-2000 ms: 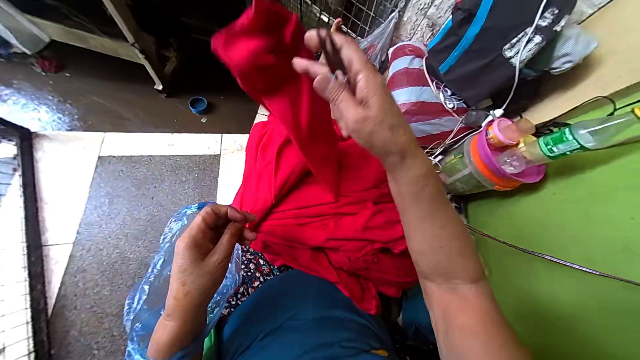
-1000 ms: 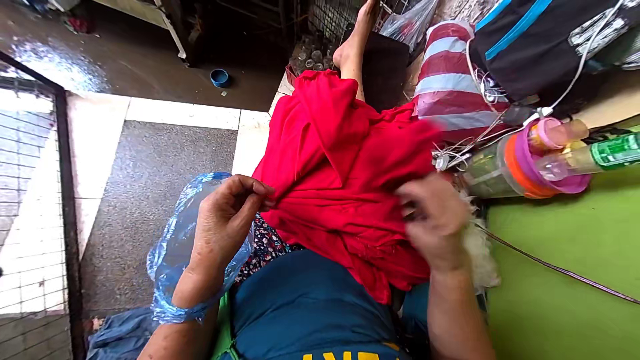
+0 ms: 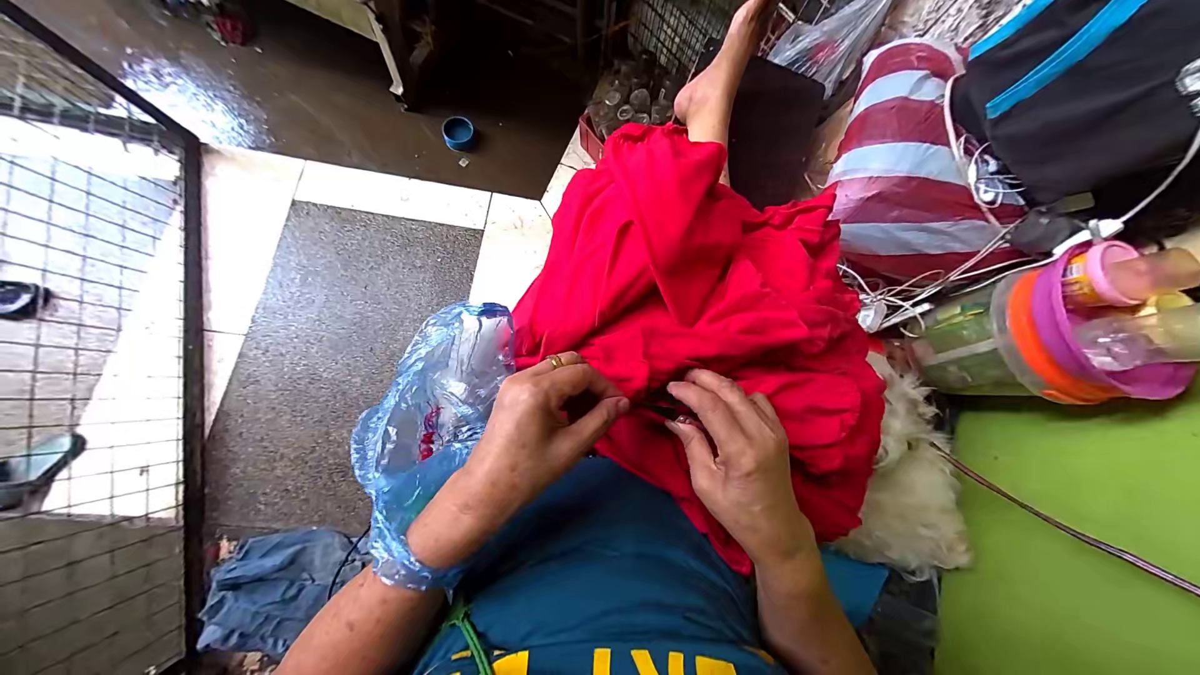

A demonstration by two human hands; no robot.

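Observation:
Red cloth (image 3: 694, 272) lies bunched over my lap and one outstretched leg. My left hand (image 3: 553, 422) pinches a bit of it near the waist, thumb against forefinger, with a ring on one finger. A blue translucent plastic bag (image 3: 431, 403) hangs around my left wrist. Close by on the right, my right hand (image 3: 736, 441) has its fingertips curled at the same spot of the cloth. Something small and dark shows between the fingertips of the two hands; what it is cannot be made out.
A wire-mesh gate (image 3: 192, 375) stands at the left, near crumpled blue-grey fabric (image 3: 272, 586). A blue cup (image 3: 458, 133) is on the wet floor ahead. On the right are a striped bag (image 3: 900, 159), white cables, a plastic container (image 3: 984, 328) holding bottles, and a green surface (image 3: 1059, 487).
My right hand was raised high with the cloth lifted, then came down at the right; now it is beside my left hand. The cloth has dropped onto my lap.

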